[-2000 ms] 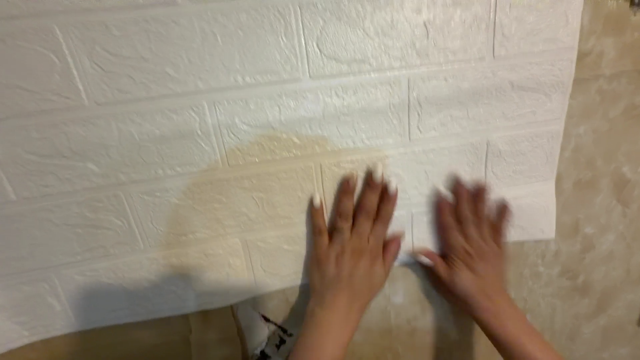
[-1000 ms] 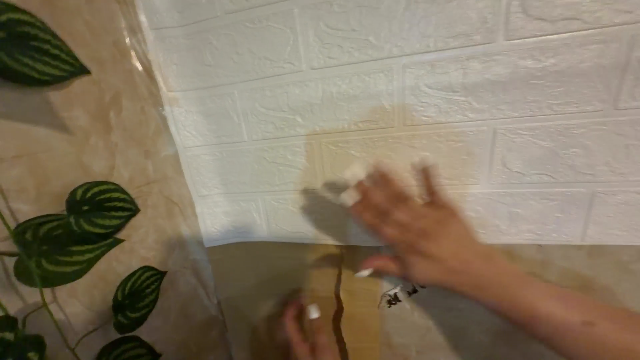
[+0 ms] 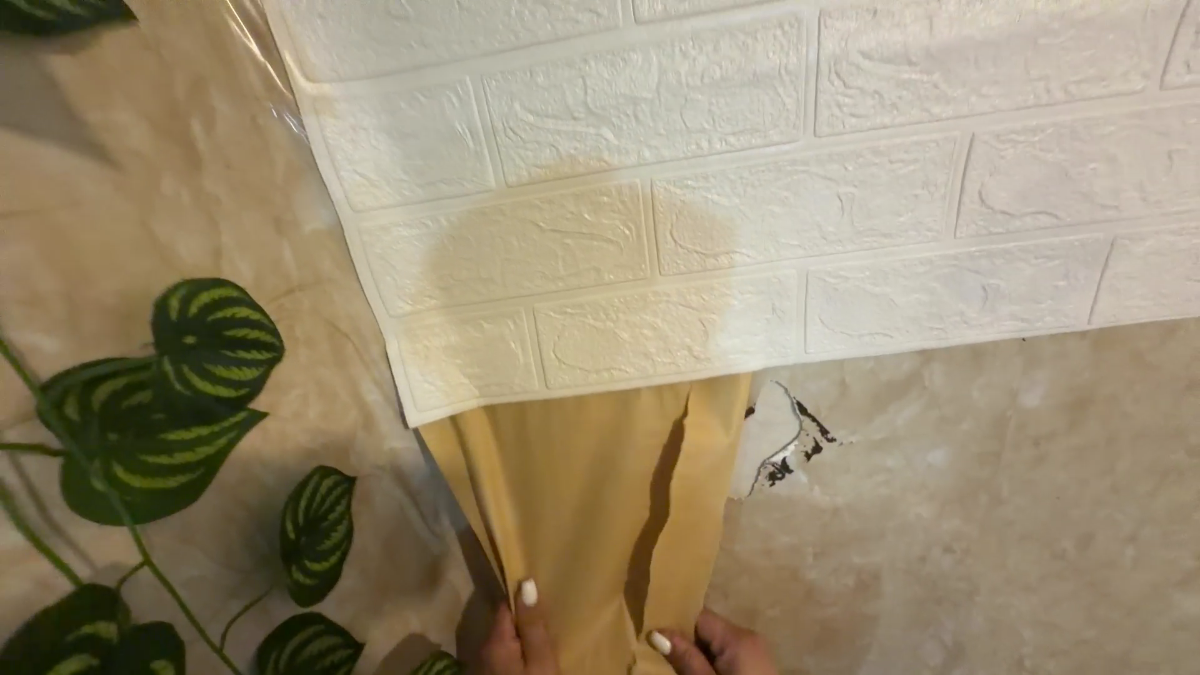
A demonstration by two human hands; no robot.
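A white foam wall panel with an embossed brick pattern lies against the beige marbled wall. From under its lower left edge hangs tan backing paper, creased and with a ragged tear down its right part. My left hand pinches the left side of this paper near the bottom of the view. On the paper's lower right side, my right hand grips it between thumb and fingers. Both hands are partly cut off by the lower edge of the view.
Striped green leaves on thin stems hang at the left, in front of the beige marbled wall. Right of the paper is a damaged patch with peeled and dark spots. Clear plastic film shows at the panel's upper left edge.
My right hand has left the panel's face and now grips the backing paper lower down. The view has shifted left since the earliest frame. More of the tan paper shows below the panel.
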